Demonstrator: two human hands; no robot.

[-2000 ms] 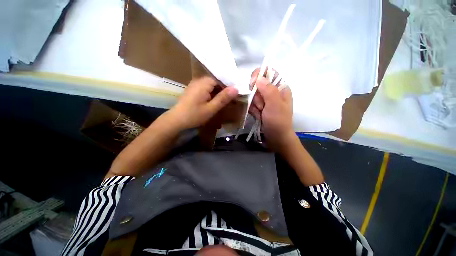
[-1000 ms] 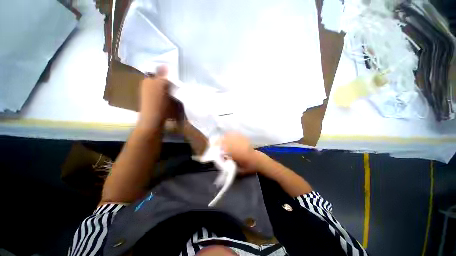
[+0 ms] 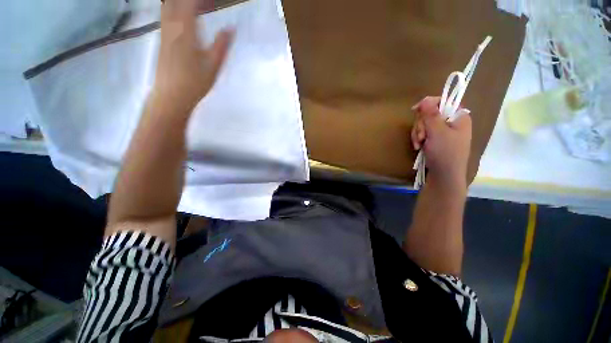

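My right hand (image 3: 443, 141) is closed around a looped bunch of narrow white strips (image 3: 457, 90). It is over a brown panel (image 3: 355, 80) that lies brown face up. My left hand (image 3: 189, 57) is at the upper left, slightly blurred, over a white-backed panel (image 3: 248, 127). Its thumb is spread and it seems to hold nothing; its fingertips are cut off by the top edge. The white-backed panel has a dark rim along its far edge, and its near part hangs over the table's front edge.
A pale yellow translucent bottle or roll (image 3: 541, 110) stands out at the right, beside a tangled pile of white strands (image 3: 576, 47). The table's yellowish front edge (image 3: 536, 189) shows at right. Yellow lines (image 3: 521, 268) mark the dark floor.
The white-backed panel now spreads to the left and over the front edge, and a brown face shows at centre. My left hand has moved up. My right hand has moved right with the strips.
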